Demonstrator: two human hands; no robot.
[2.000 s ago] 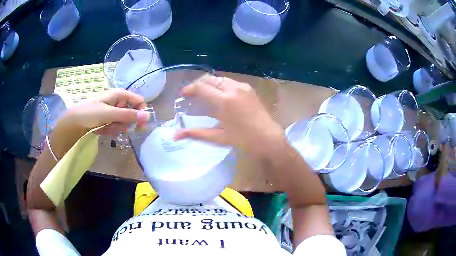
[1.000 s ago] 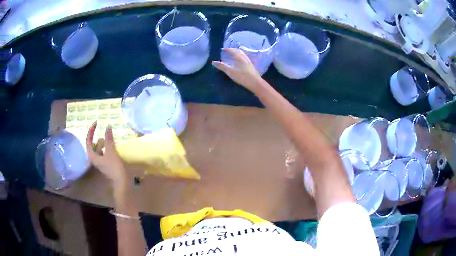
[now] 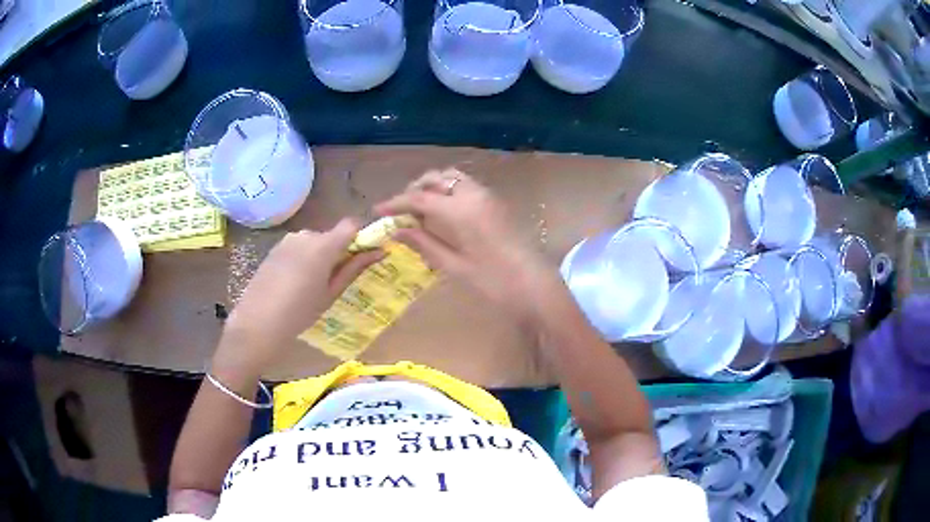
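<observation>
A yellow label sheet (image 3: 372,301) with rows of small dark print hangs between my two hands over the cardboard sheet (image 3: 479,336). Its upper end is folded or curled at my fingertips. My left hand (image 3: 301,275) grips it from the left. My right hand (image 3: 454,229), slightly blurred, pinches its upper edge. A single label cannot be made out. A stack of label sheets (image 3: 153,199) lies at the cardboard's left end. A clear cup-shaped housing (image 3: 260,173) with a milky lower part stands partly over the stack's corner.
Another housing (image 3: 102,270) is at the left end, and several are grouped on the right (image 3: 683,219). Several more stand on the dark green conveyor belt (image 3: 235,51). A teal bin (image 3: 811,438) of white plastic parts is below right. A person's purple sleeve (image 3: 887,387) shows at the right edge.
My right hand has come back from a housing on the belt to the label sheet. My left hand has moved right and holds the sheet, its printed side now showing. The view has shifted.
</observation>
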